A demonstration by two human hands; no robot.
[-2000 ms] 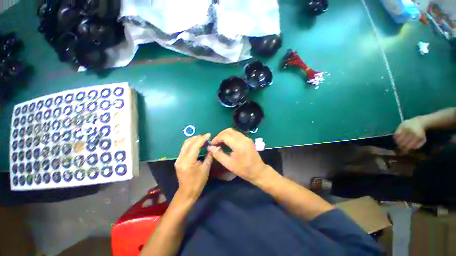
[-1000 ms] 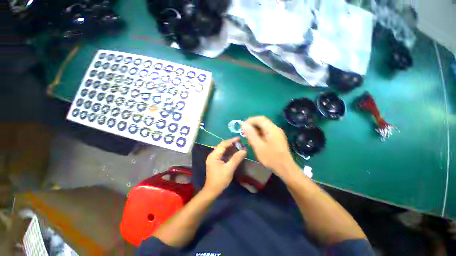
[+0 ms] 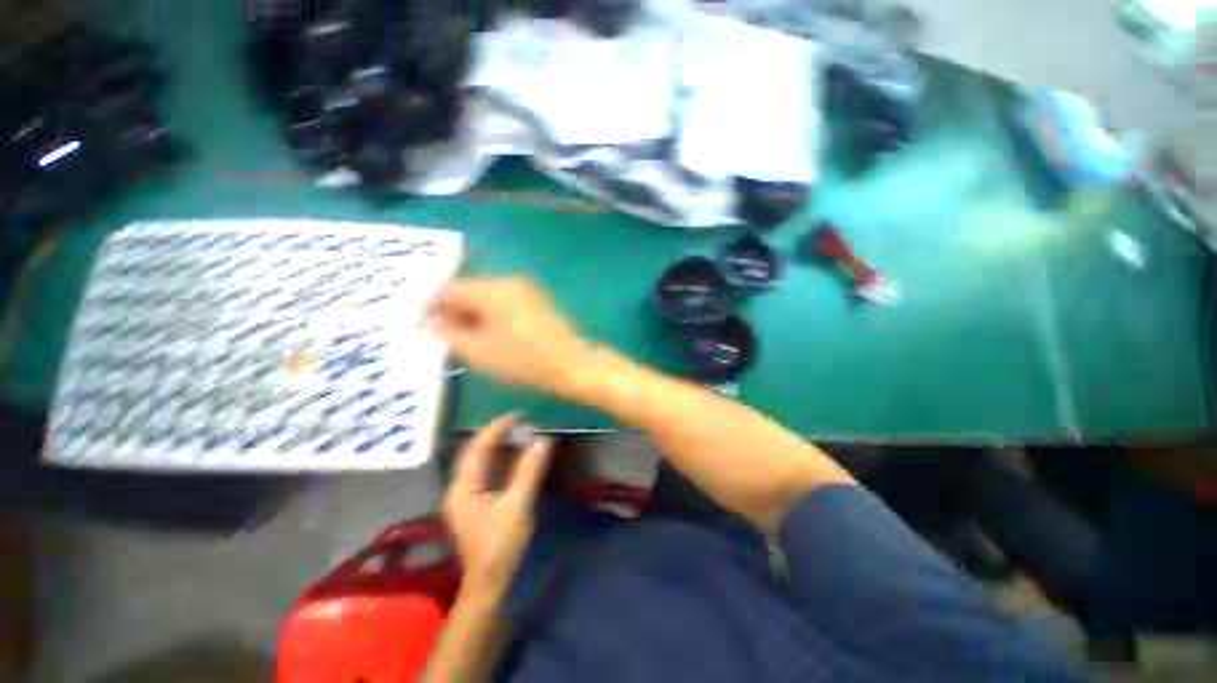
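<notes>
The picture is motion-blurred. A white tray (image 3: 254, 456) with rows of round pockets, mostly filled with dark discs, lies at the left. My right hand (image 3: 501, 334) reaches over its right edge, fingertips pinched together; whether they hold something cannot be told. My left hand (image 3: 491, 494) is at the bench's front edge, below and right of the tray. A small pale piece, seemingly a round module (image 3: 522, 434), is between its thumb and fingertips. Three black dome housings (image 3: 693, 290) stand grouped, open side up, right of my right hand.
A red and dark wire bundle (image 3: 848, 264) lies right of the housings. Crumpled white sheets (image 3: 601, 100) and a heap of black shells (image 3: 380, 100) are at the back. More black parts (image 3: 94, 127) lie far left. A red stool (image 3: 360, 638) is below the bench.
My right hand has moved from beside my left hand to the tray's right edge. The pale ring seen earlier at my right fingertips no longer shows. The camera view has also shifted.
</notes>
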